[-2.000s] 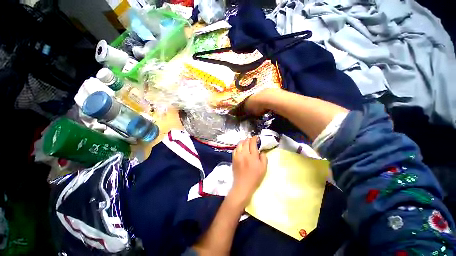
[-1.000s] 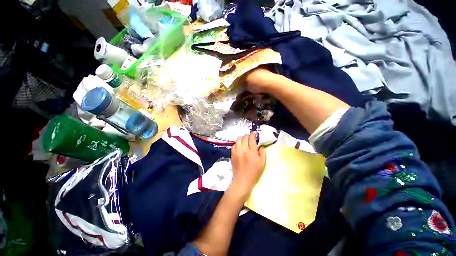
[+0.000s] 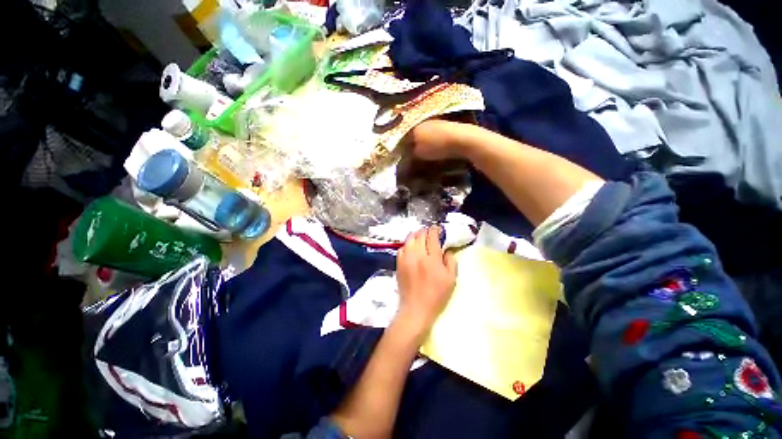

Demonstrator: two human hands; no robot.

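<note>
My right hand (image 3: 436, 141) reaches into the clutter at the upper middle, among printed sheets (image 3: 429, 111) and clear plastic bags (image 3: 347, 201). Its fingertips are hidden, so I cannot tell what it holds. My left hand (image 3: 426, 270) rests on the navy garment (image 3: 266, 317) with white, red-striped collar parts, its fingertips at a small white and dark bundle (image 3: 460, 231) by the collar. I cannot tell whether it grips this. A yellow card (image 3: 493, 321) with a small red mark lies just right of the left hand.
A black hanger (image 3: 369, 84) lies behind the right hand. A green basket (image 3: 296, 64), white cone (image 3: 184, 90), blue-capped bottle (image 3: 201, 193) and dark green cylinder (image 3: 141, 240) stand left. A bagged garment (image 3: 154, 351) lies at lower left, a grey cloth heap (image 3: 634, 86) at upper right.
My right hand has moved down and inward from on top of the printed sheets, which are now lifted and tilted beside it. The hanger has shifted back. My left hand has hardly moved.
</note>
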